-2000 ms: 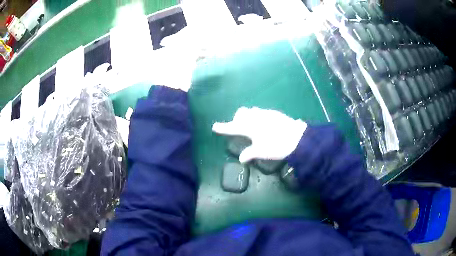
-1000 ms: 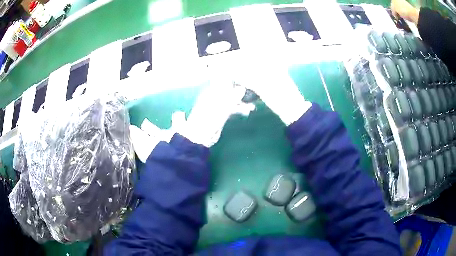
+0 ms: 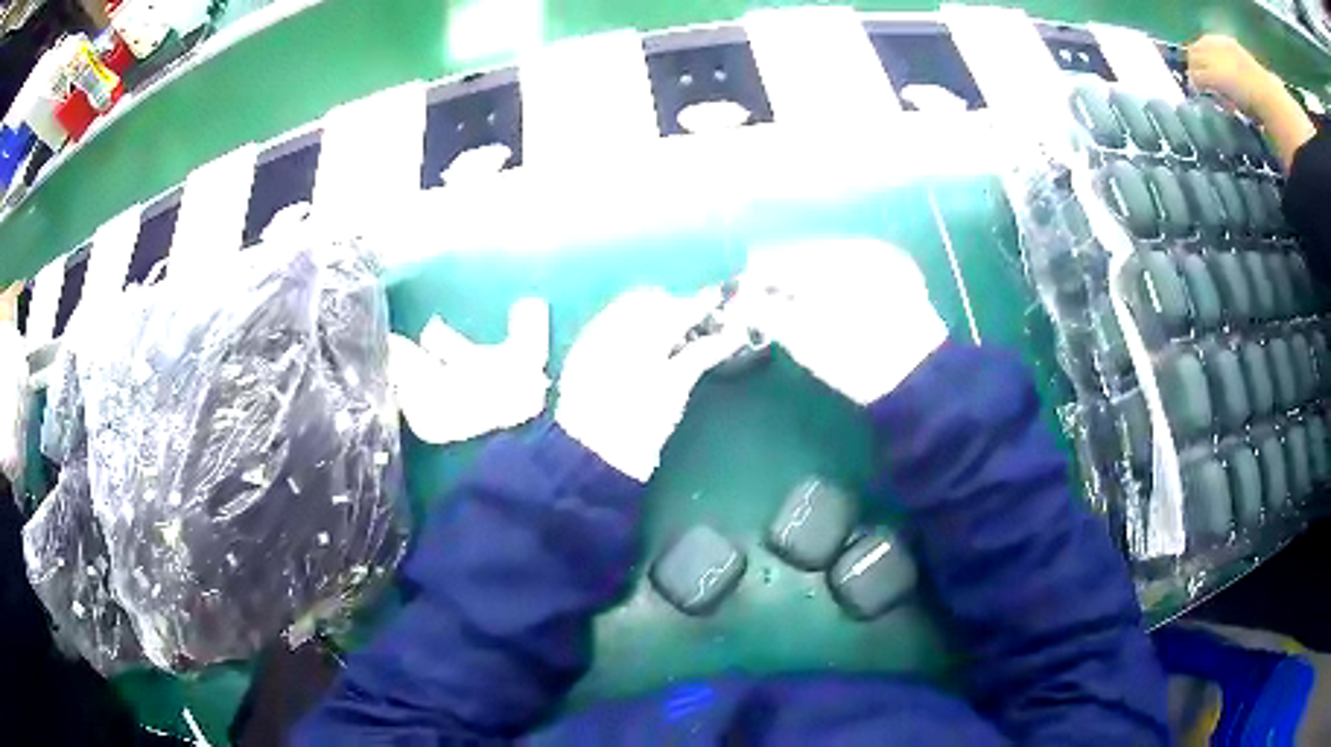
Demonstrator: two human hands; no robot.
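My left hand point(image 3: 631, 365) and my right hand point(image 3: 847, 314), both in white gloves, meet over the green bench mat. Between their fingertips they hold a small dark charging case point(image 3: 733, 339), mostly covered by the fingers; whether it is open I cannot tell. Three dark grey-green charging cases lie loose on the mat below the hands: one at the left point(image 3: 698, 569), one in the middle point(image 3: 812, 523) and one at the right point(image 3: 873, 572), the last two touching. A white scrap point(image 3: 475, 382) lies left of my left hand.
White retail boxes with black insert trays point(image 3: 707, 88) stand in a row along the green belt. A crinkled clear bag point(image 3: 241, 467) bulges at the left. A blister tray of cases point(image 3: 1212, 321) lies at the right, another person's bare hand point(image 3: 1241, 80) beyond it. A blue stool point(image 3: 1263, 686) is below right.
My right hand has left the loose cases and joined my left hand around one case. The row of boxes has shifted right in view. Another person's hand has appeared at the upper right.
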